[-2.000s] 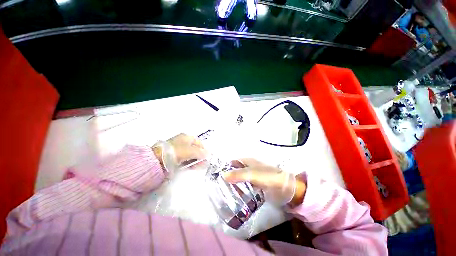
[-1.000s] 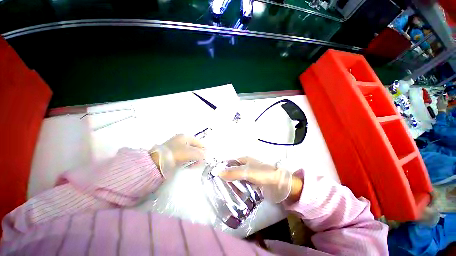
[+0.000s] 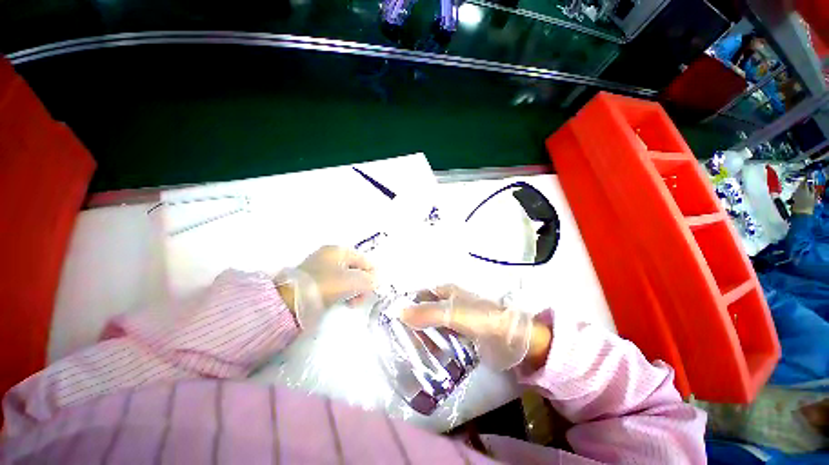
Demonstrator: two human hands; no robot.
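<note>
A shiny silver-violet chrome part (image 3: 429,368) lies over the bright white sheet, close to my body, with crinkly clear film around it. My right hand (image 3: 468,316), in a thin clear glove, holds it from above at its upper end. My left hand (image 3: 332,277), also gloved, is at the left of the part with fingers bent at the film's edge. Glare hides what the left fingertips touch. A slim dark tool (image 3: 374,183) and a small dark loose part (image 3: 433,215) lie on the white sheet (image 3: 300,204) beyond my hands.
Dark glasses (image 3: 545,227) lie right of the sheet. Orange-red foam trays with pockets (image 3: 627,245) stand at the right. A tall red block (image 3: 36,209) stands at the left. The dark green conveyor (image 3: 273,118) runs behind the bench. People in blue are at the far right.
Another orange-red tray now sits on the right-hand one, where chrome parts showed in the pockets before. The chrome figure on the conveyor has shifted toward the top edge. My hands have barely moved.
</note>
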